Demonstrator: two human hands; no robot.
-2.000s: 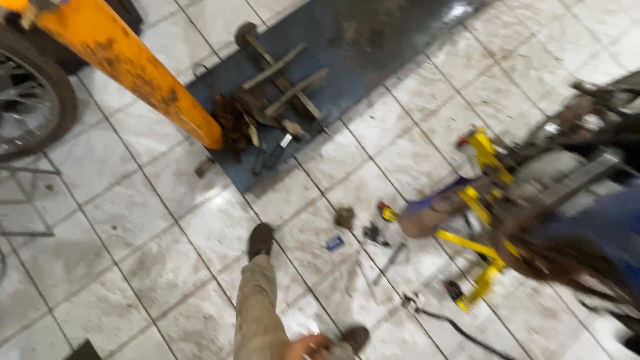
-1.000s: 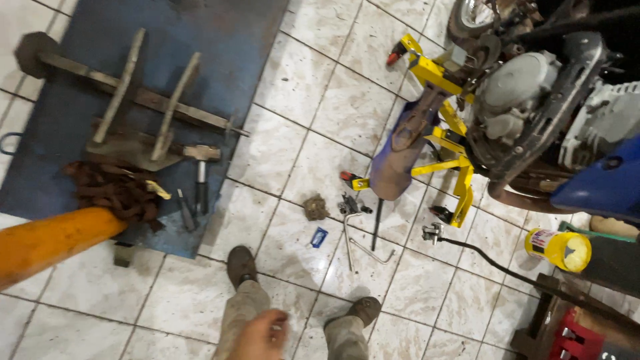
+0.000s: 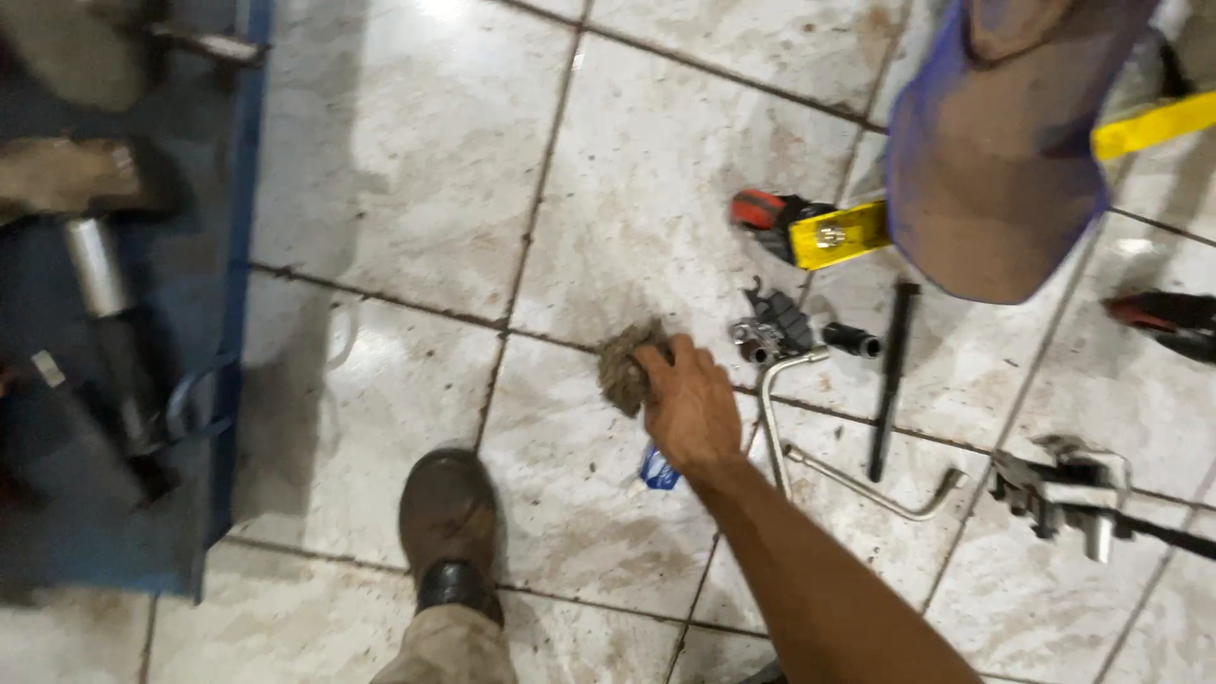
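Note:
My right hand (image 3: pixel 692 404) reaches in from the lower right, its fingers closed around the edge of a grey-brown fibrous wad (image 3: pixel 623 369) on the tiled floor. A small blue packet (image 3: pixel 658 467) lies partly under the wrist. Just right of the hand are small dark metal parts (image 3: pixel 774 323), a black socket (image 3: pixel 851 339) and two bent metal wrenches, one L-shaped (image 3: pixel 777 418) and one lower down (image 3: pixel 874 483). A black bar (image 3: pixel 894 380) lies beyond them. My left hand is out of view.
At the left, a blue metal platform (image 3: pixel 249 171) holds a hammer (image 3: pixel 100 266) and other tools. A yellow stand (image 3: pixel 841 236) and a muddy blue-edged fender (image 3: pixel 997 171) are at the upper right. A lever assembly with black cable (image 3: pixel 1069 489) lies right. My boot (image 3: pixel 450 532) stands below.
My right hand has moved from beside my legs to the fibrous wad and taken hold of it. The view is now much closer to the floor.

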